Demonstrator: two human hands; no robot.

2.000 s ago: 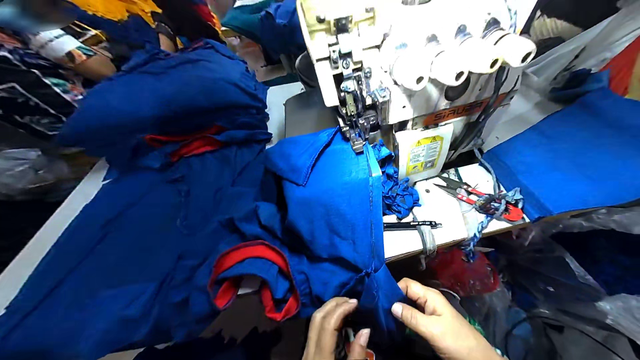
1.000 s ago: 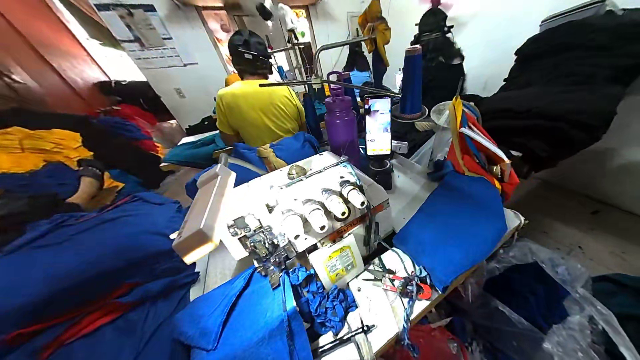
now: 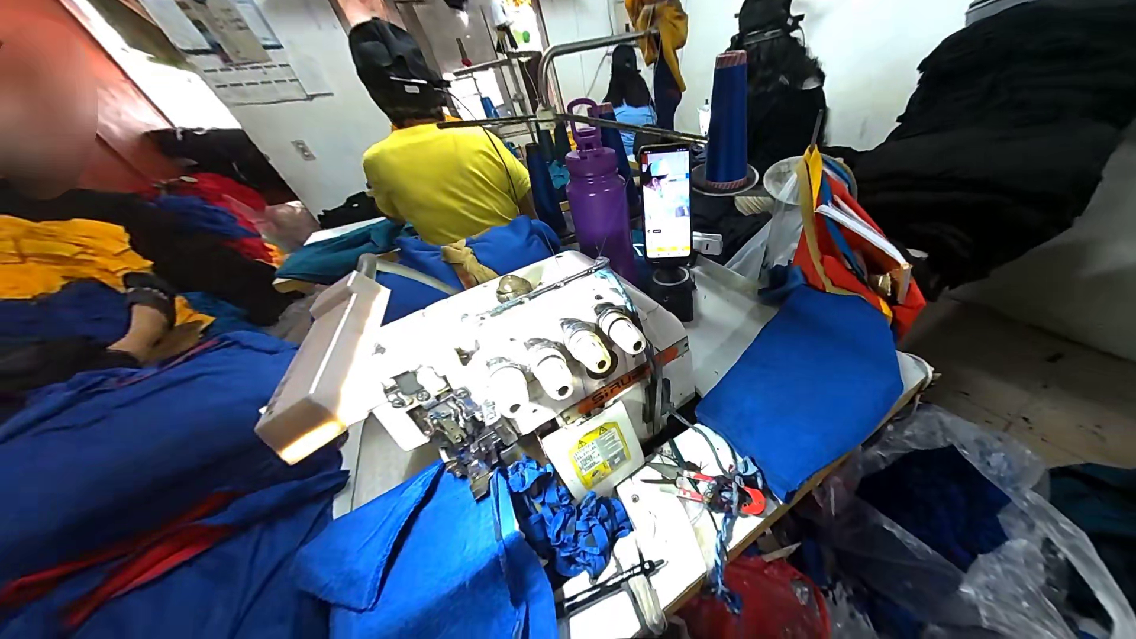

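Observation:
Neither of my hands shows in the head view now. A white overlock sewing machine (image 3: 532, 355) stands in the middle, its presser foot (image 3: 479, 479) over the edge of a blue fabric piece (image 3: 444, 559). Gathered blue trimmings (image 3: 577, 524) lie to the right of the foot. Red-handled thread snips (image 3: 710, 488), tied with a twisted blue cord, rest on the white table right of the machine. Closer to the front edge are black tweezers or a similar slim tool (image 3: 612, 586). A flat blue cloth panel (image 3: 808, 382) lies at the right end of the table.
Behind the machine stand a purple bottle (image 3: 596, 204), a phone (image 3: 666, 204) on a holder and a blue thread cone (image 3: 728, 124). A person in a yellow shirt (image 3: 444, 182) sits beyond. Blue garments (image 3: 160, 479) pile at left; plastic bags (image 3: 976, 497) hang low at right.
Two seconds ago both hands held the blue fabric at the bottom; they are out of frame now. The view has swung up to the room.

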